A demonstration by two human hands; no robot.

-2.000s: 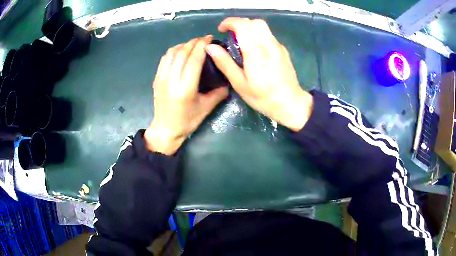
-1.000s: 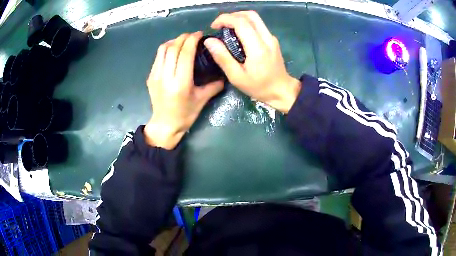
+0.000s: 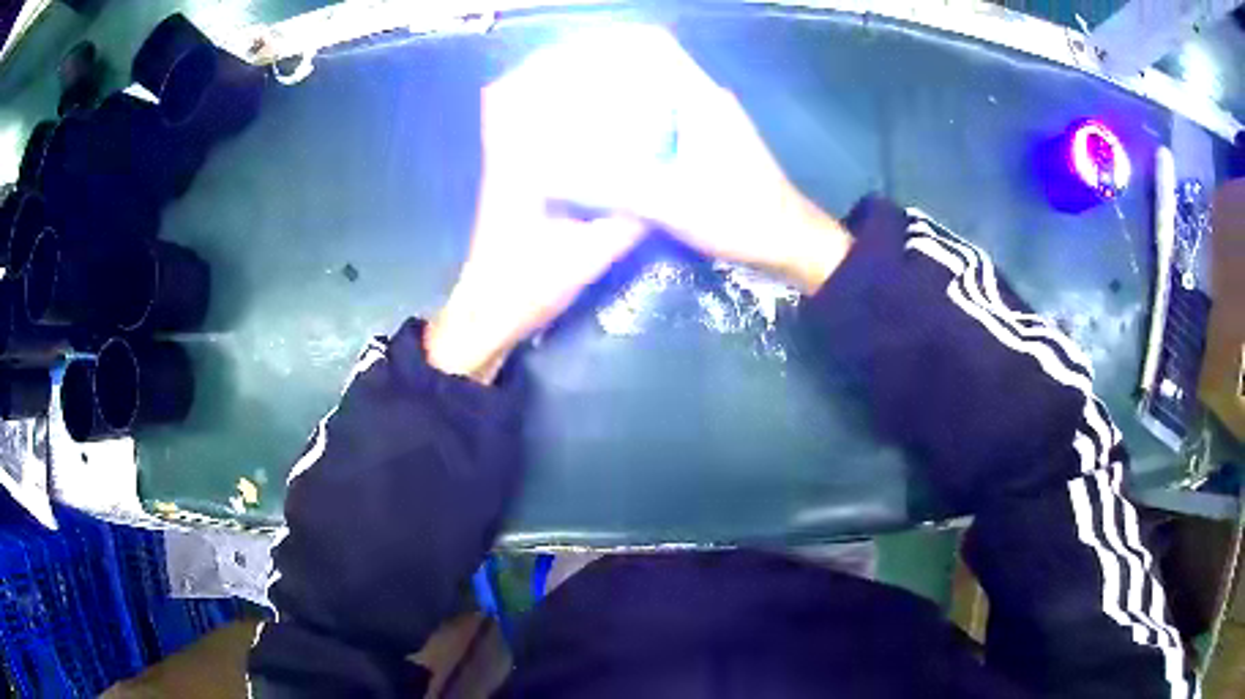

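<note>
My left hand (image 3: 539, 205) and my right hand (image 3: 710, 178) are together at the upper middle of the bench. Bright white-blue glare washes out both hands and hides nearly all of what is between them. Only a thin dark strip shows near the left palm, so the grip of each hand cannot be made out. A black unit with a glowing pink-purple LED ring (image 3: 1100, 157) lies on the bench at the right.
Black open-ended housings (image 3: 171, 287) cluster at the bench's left. At the right are a dark gridded strip (image 3: 1177, 341), a pale stick (image 3: 1161, 260) and a cardboard box (image 3: 1225, 314). A white rail (image 3: 396, 30) runs behind. Blue crates (image 3: 62, 601) stand lower left.
The black ribbed unit seen between my hands earlier is now lost in strong white-blue glare. My hands remain together in about the same place.
</note>
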